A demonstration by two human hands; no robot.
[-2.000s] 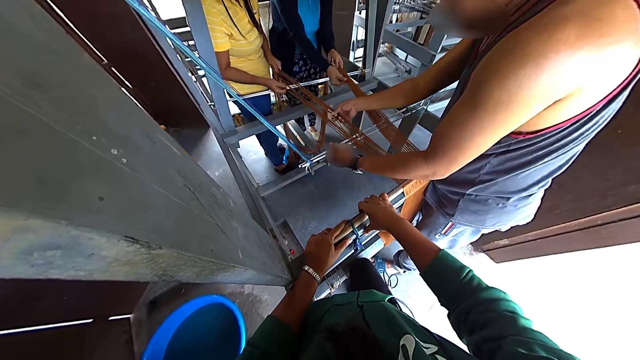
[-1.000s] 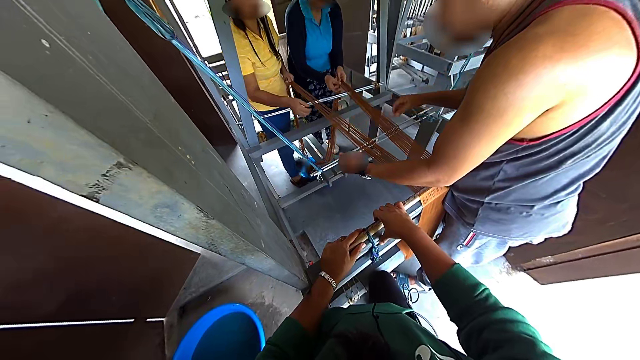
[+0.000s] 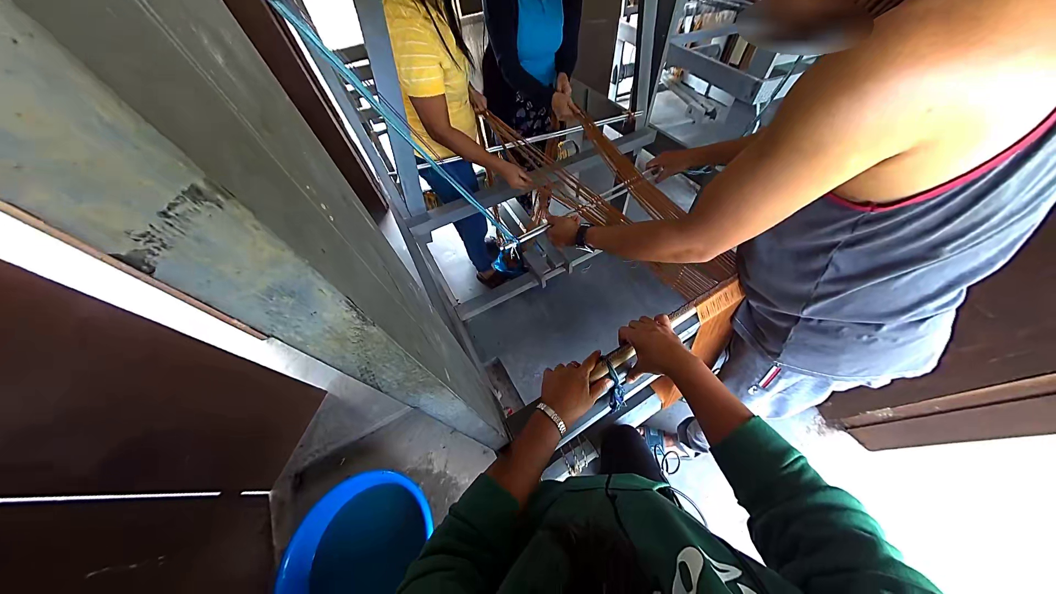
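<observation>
My left hand (image 3: 571, 389) grips the near end of a wooden beam (image 3: 615, 358) at the front of a metal-framed loom. Farther along, my right hand (image 3: 656, 345) is wrapped over the same beam. Between the two hands a dark blue cord (image 3: 615, 393) is tied around it. Orange-brown cloth (image 3: 716, 323) hangs from the beam to the right of my right hand. Brown warp threads (image 3: 606, 206) stretch from there toward two people at the far side, who hold them in their hands. A co-worker's hand (image 3: 564, 230) rests at a metal rod.
At the right stands the co-worker in a grey sleeveless top (image 3: 874, 272). A thick grey post (image 3: 330, 247) rises close on the left, with light-blue cords (image 3: 412, 136) beyond it. A blue tub (image 3: 363, 528) sits on the floor at bottom left.
The co-worker's far hand has moved off the warp threads toward the right side of the frame. My hands stay on the beam.
</observation>
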